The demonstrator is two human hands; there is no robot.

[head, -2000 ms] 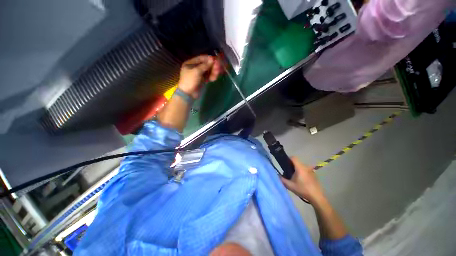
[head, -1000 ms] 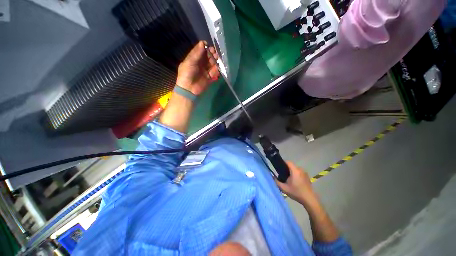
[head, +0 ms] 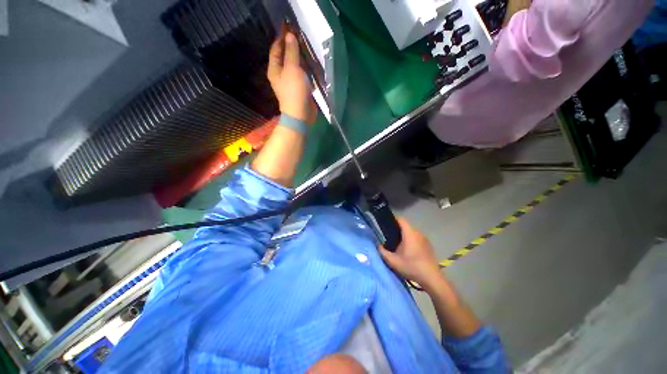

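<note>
My right hand [head: 413,256] is closed around the black electric screwdriver [head: 383,222], low in front of my body. Its long thin silver bit [head: 347,142] runs up and left across the bench edge, past the white frame bar [head: 314,29]. My left hand [head: 291,77] is raised at the bit's far end, between the black ribbed part [head: 219,44] and the white bar. Its thumb and fingertip pinch together around the bit's tip. A screw there is too small to make out.
The grey housing [head: 44,88] with a finned part [head: 146,131] is at left, above a red bar with a yellow middle [head: 238,150]. A black cord [head: 146,232] crosses my left arm. A coworker's pink sleeve [head: 526,80] is beside a tray of black parts [head: 461,47].
My left hand has moved up along the white bar, fingers now pointing upward. My right hand and the screwdriver have moved slightly left and up, bringing the screwdriver nearer the bench edge.
</note>
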